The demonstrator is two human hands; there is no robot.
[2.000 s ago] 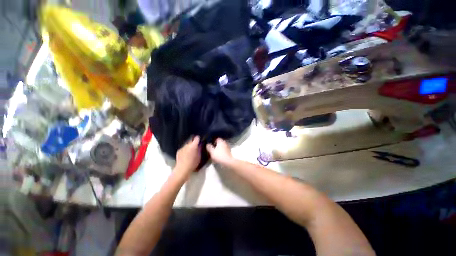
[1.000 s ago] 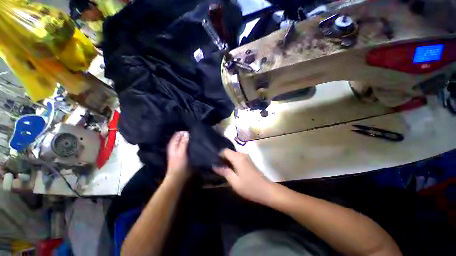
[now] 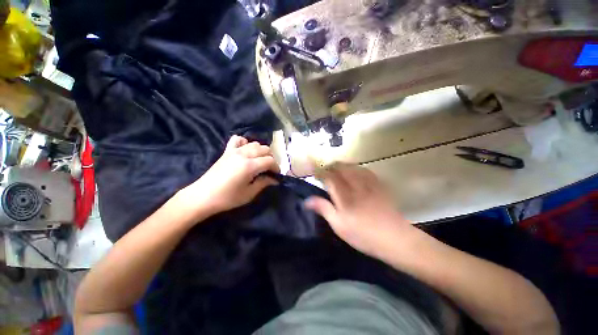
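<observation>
A large black garment (image 3: 157, 124) with shiny, wrinkled areas drapes over the left of the table and down onto my lap. A small white label (image 3: 228, 46) shows on it. My left hand (image 3: 246, 167) is closed on a narrow folded edge of the garment, just left of the needle area. My right hand (image 3: 351, 203) is at the other end of this edge, blurred, with thumb and fingers around the cloth. The cream sewing machine (image 3: 374, 72) stands at the right, its presser foot area (image 3: 328, 134) brightly lit, just beyond my hands.
Black thread snips (image 3: 490, 158) lie on the table right of the needle. A grey motor-like unit (image 3: 33, 199) and a red strip (image 3: 85, 183) are at the left. A yellow bag (image 3: 18, 42) is at the upper left. A red basket (image 3: 567, 229) is below right.
The view has moved closer to the machine. Both hands have moved up beside the needle area, holding a folded edge. The garment now spreads wider at the left and over my lap.
</observation>
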